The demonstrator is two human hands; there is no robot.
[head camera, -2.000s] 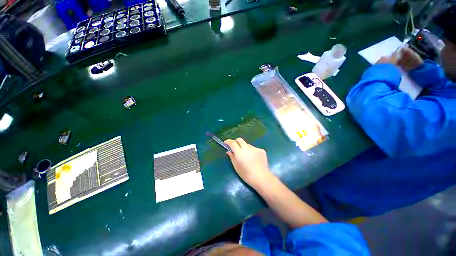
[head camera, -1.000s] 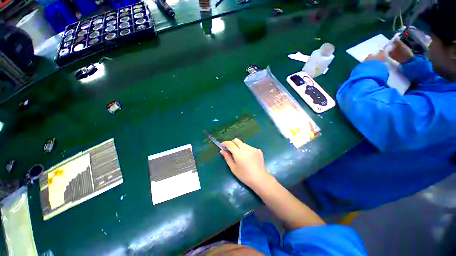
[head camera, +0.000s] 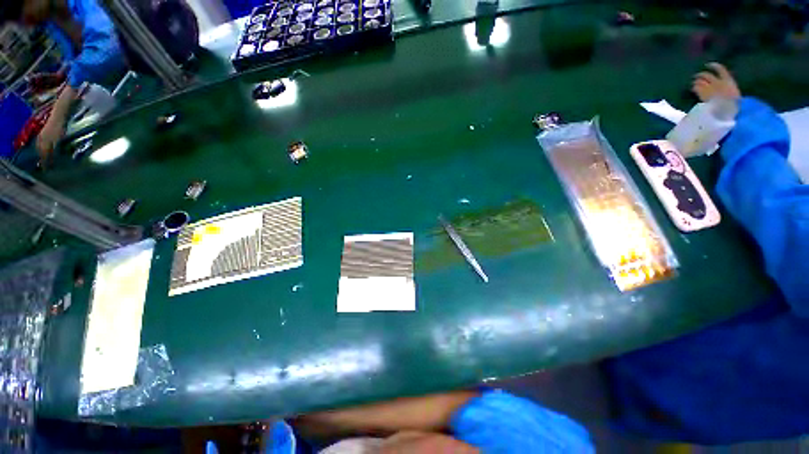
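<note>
Slim silver tweezers (head camera: pixel 465 250) lie on the bench across the left part of a transparent yellow-green sheet (head camera: pixel 506 226). Left of them lies a white sheet with close dark stripes (head camera: pixel 377 257), its near part bare. My right forearm (head camera: pixel 390 415) reaches leftward from a blue sleeve along the bottom edge, off the bench. My right hand is cut off or too unclear at the bottom edge to read. Another patch of skin shows below the forearm, and I cannot tell what it is. My left hand cannot be made out.
A larger striped sheet (head camera: pixel 282 235), a bagged pale sheet (head camera: pixel 115 319) and a dark ring (head camera: pixel 176 222) lie left. Bagged amber parts (head camera: pixel 612 213), a pink-white phone (head camera: pixel 677 186) and a translucent bottle (head camera: pixel 701 129) lie right, near another person's arm (head camera: pixel 767 168). Small square modules (head camera: pixel 297 152) lie spaced out.
My right hand has let go of the tweezers, which now lie on the bench, and has moved down and left. The view has turned left. The neighbour's hand has moved beside the bottle.
</note>
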